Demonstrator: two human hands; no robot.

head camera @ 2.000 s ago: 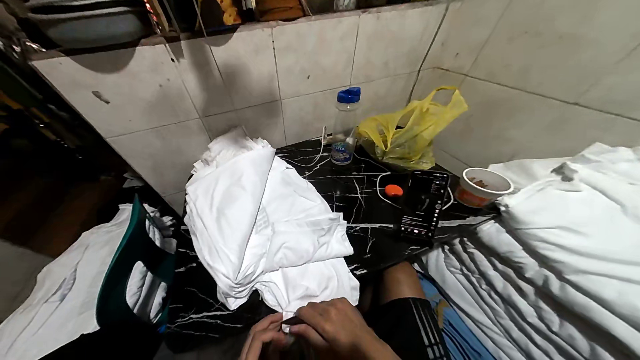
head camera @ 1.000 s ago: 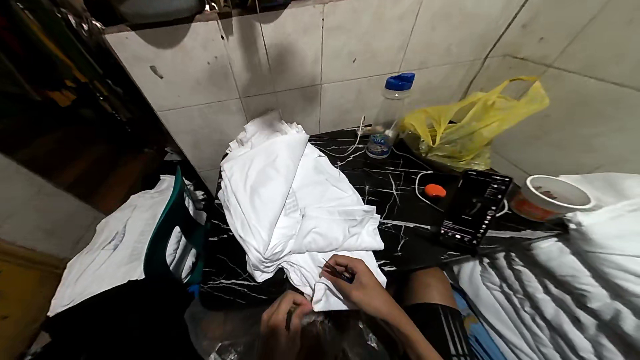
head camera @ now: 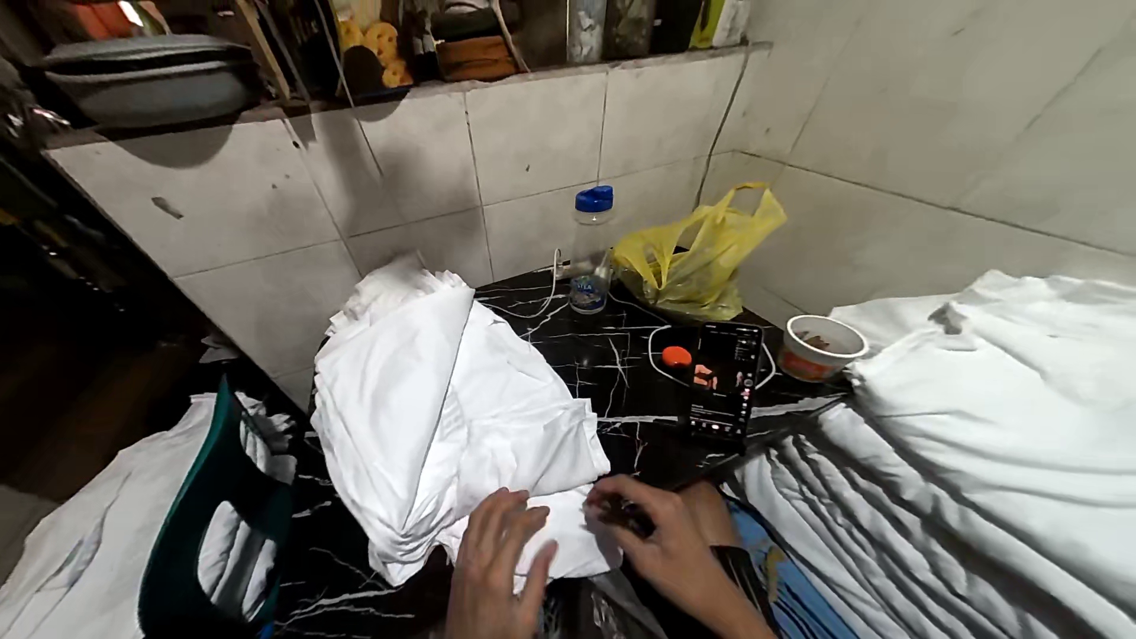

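A pile of white cloth garments (head camera: 515, 399) lies on a black marble-patterned table (head camera: 612, 355). My left hand (head camera: 501, 559) rests at the near end of the pile, fingers spread over the white fabric and not closed on anything. Beside it, my right hand (head camera: 652, 532) is at the right edge of the same near piece, thumb and fingers bent around a small dark object (head camera: 621, 510) that I cannot identify. Clear plastic (head camera: 612, 608) shows below the hands, partly hidden by them.
Behind stand a clear bottle with a blue lid (head camera: 590, 257) and a yellow plastic bag (head camera: 701, 257). A lit phone (head camera: 723, 382), orange cap (head camera: 676, 357) and tub (head camera: 821, 348) are to the right. White cloth stacks (head camera: 1003, 399) fill the right side. A green chair (head camera: 191, 497) is at left.
My left hand has moved up onto the near white fabric and its fingers have spread. The phone's screen shows a different picture.
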